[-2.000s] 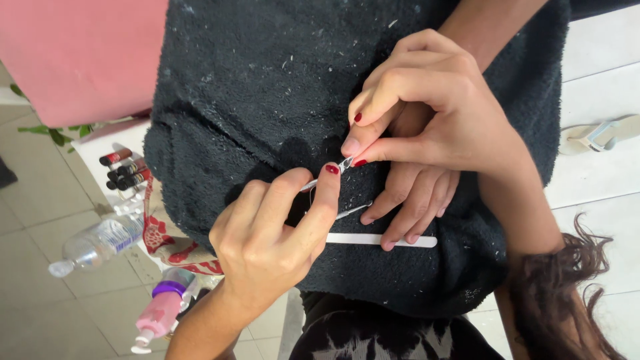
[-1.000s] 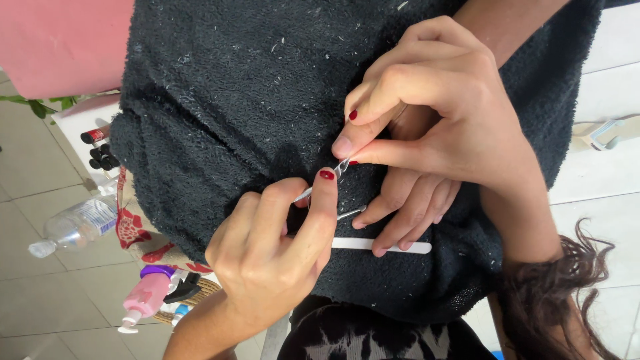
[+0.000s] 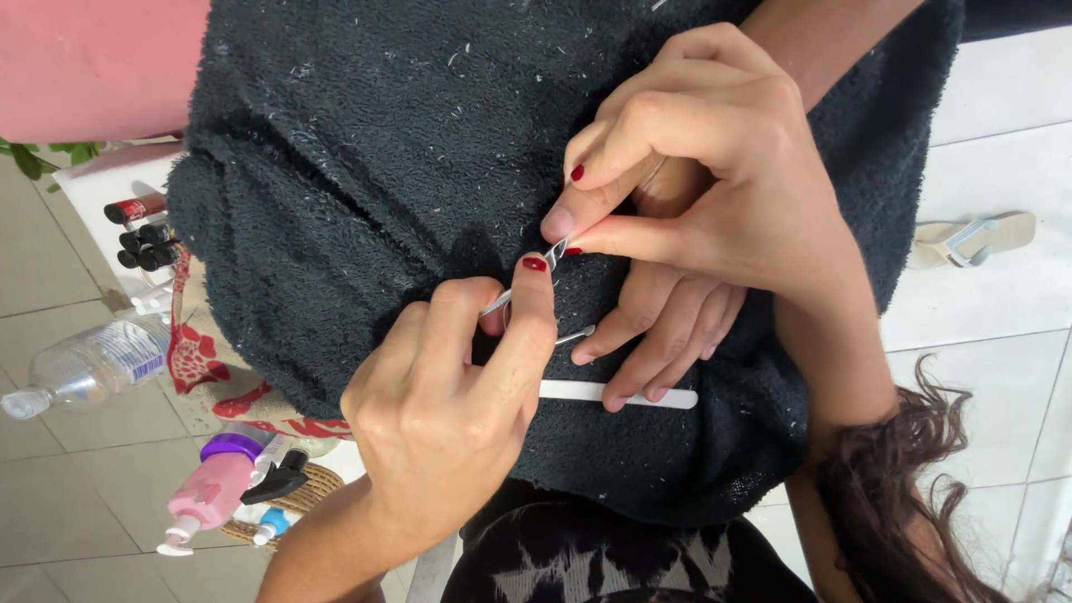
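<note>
My left hand (image 3: pixel 452 402), red nails showing, grips metal cuticle nippers (image 3: pixel 554 254). Their jaws are at the tip of another person's thumb (image 3: pixel 559 219). That thumb is pinched between the thumb and fingers of my right hand (image 3: pixel 720 159), which arches over the other person's hand (image 3: pixel 653 318). Below, the other fingers of that hand rest on a dark towel (image 3: pixel 335 167), some of them over a white nail file (image 3: pixel 620 392). A slim metal tool (image 3: pixel 576 335) lies near one fingertip, its other end hidden behind my left hand.
Small white bits dot the towel. At the left are several nail polish bottles (image 3: pixel 138 208), a clear plastic bottle (image 3: pixel 96 360), a pink pump bottle (image 3: pixel 209 490) and a wicker basket (image 3: pixel 314 494). A sandal (image 3: pixel 976 240) lies on the floor tiles at the right.
</note>
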